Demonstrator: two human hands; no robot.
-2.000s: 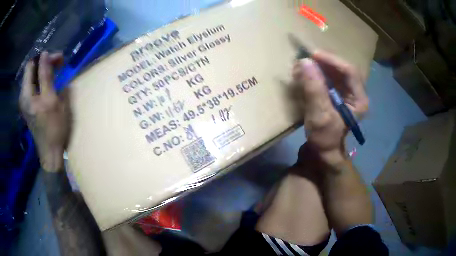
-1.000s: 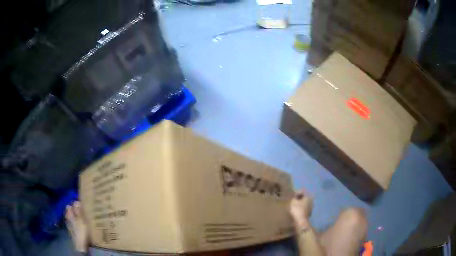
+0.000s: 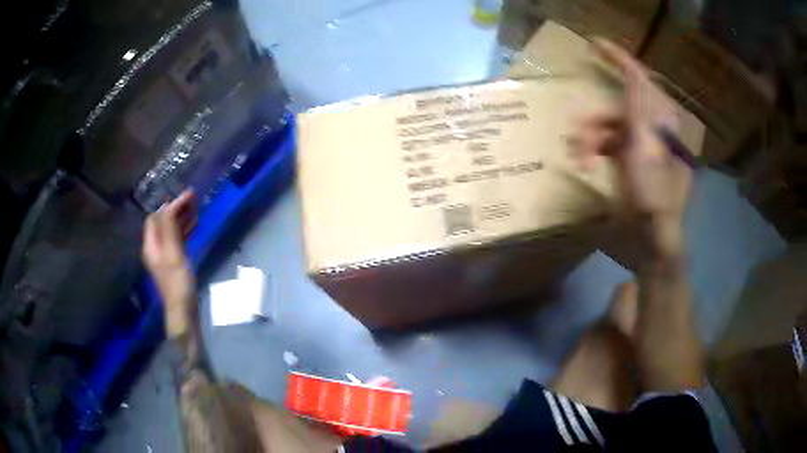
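Observation:
A tan shipping carton (image 3: 363,186) stands on the floor in front of me, its printed panel facing up. The print is blurred; I make out text lines and a square code, and no handwriting. My right hand (image 3: 633,142) is blurred over the carton's right end, fingers spread, with a dark marker pen (image 3: 677,146) sticking out behind it. My left hand (image 3: 170,232) is off the carton at the left, fingers curled; whether it holds something small is hidden. A red-orange sticker sheet (image 3: 349,404) lies on the floor near my legs.
White backing paper (image 3: 239,297) lies on the floor left of the carton. A blue pallet (image 3: 234,199) with wrapped goods (image 3: 190,88) runs along the left. Another carton (image 3: 553,49) is behind, with stacked cartons (image 3: 726,88) beyond; one more (image 3: 765,327) is lower right.
A second ago both hands held a carton at its ends, its "proove" side showing. Now the carton is farther forward, print panel up, and my hands have moved up, the left one off it.

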